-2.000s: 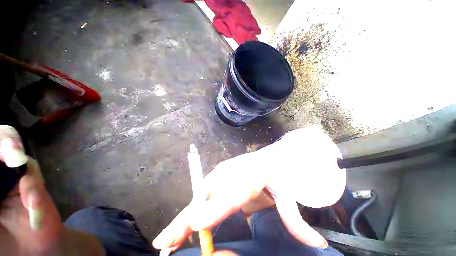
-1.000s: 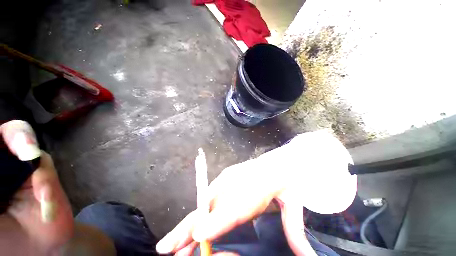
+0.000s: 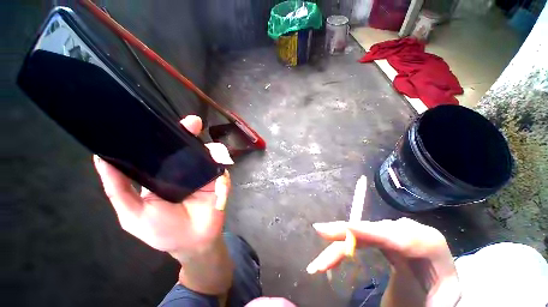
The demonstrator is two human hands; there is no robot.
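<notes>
My left hand is shut on the smartphone, a flat black glossy slab held tilted at the left, its dark screen mirroring light at the top end. My right hand is at the lower middle right, left of and below the black bucket. It holds a cigarette between its fingers, white end up and yellow-orange filter end down. The wearer's legs show beneath both hands.
The open black bucket stands on the concrete floor at right. A red-edged dustpan with a long handle leans at left. A red cloth lies at the doorway. A waste bin with green liner and a small can stand behind.
The view has swung left and up. The phone, earlier mostly cut off at the left edge, now shows whole. The bin, can and doorway have come into view. The cigarette stays in my right hand.
</notes>
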